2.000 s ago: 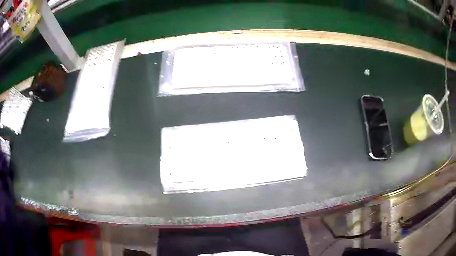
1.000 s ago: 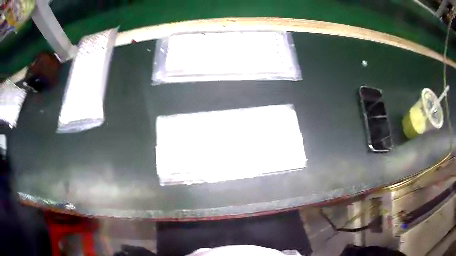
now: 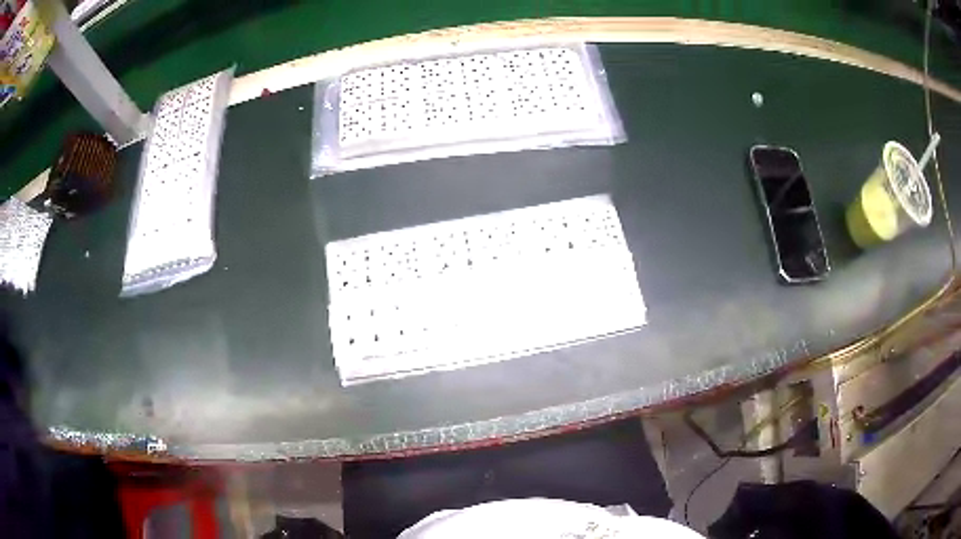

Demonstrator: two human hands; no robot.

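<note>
A white panel stack [image 3: 485,290] with rows of black dots lies flat on the dark green bench, nearest in front of me. Its lower part is washed out by glare. Behind it a second dotted stack [image 3: 464,100] lies in a clear plastic bag. A long narrow bagged stack [image 3: 177,179] lies at the left, near the post. Neither of my hands is in view. Dark shapes at the bottom edge are too unclear to name.
A smartphone [image 3: 790,214] and a drink cup [image 3: 888,198] with a straw stand at the right. A dark brown ribbed container [image 3: 81,174] sits by the post [image 3: 95,82]. Dotted white sheets [image 3: 21,244] lie at the left edge. A green belt [image 3: 316,32] runs behind.
The view has shifted, so the bench things sit higher in the picture. The glare on the panels has lessened and their dots show. Nothing on the bench has visibly moved.
</note>
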